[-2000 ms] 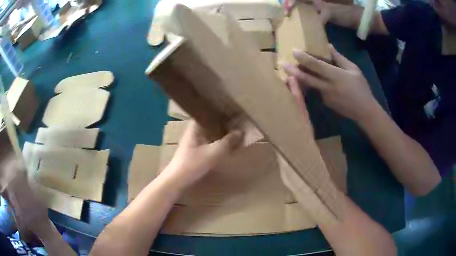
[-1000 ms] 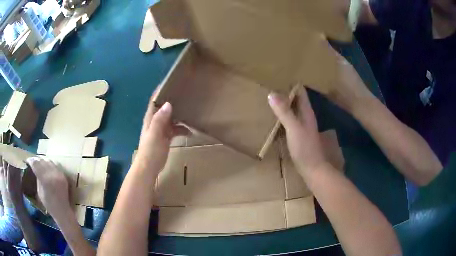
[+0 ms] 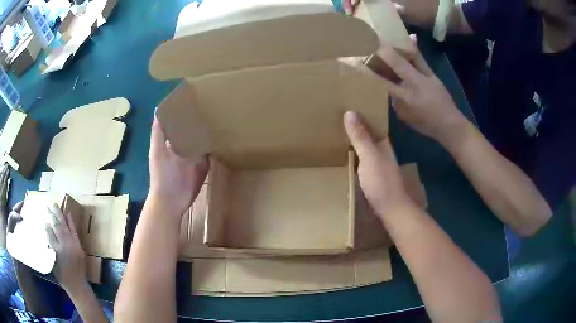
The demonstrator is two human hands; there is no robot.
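An open brown mailer box [image 3: 287, 205] is in front of me, its opening facing me, above a flat blank [image 3: 290, 272]. Its lid [image 3: 271, 113] stands up, with the long rounded lid tuck flap [image 3: 265, 47] at the far edge. The left lid ear [image 3: 183, 120] and right lid ear [image 3: 366, 94] angle off the lid's sides. My left hand [image 3: 174, 173] holds the left side by the left ear, its fingers partly hidden. My right hand [image 3: 376, 167] holds the right side, thumb on the right ear.
Another person's hands [image 3: 423, 94] handle a box at the upper right. At the left, another person's hand [image 3: 66, 246] works on a box over a flat blank [image 3: 88, 148]. A folded box [image 3: 20, 142] stands at the left edge. More cardboard lies behind my lid.
The box has turned from tilted to nearly square with me and sits lower over the blank. Its lid has swung into full view. My hands have shifted to the lid's lower sides.
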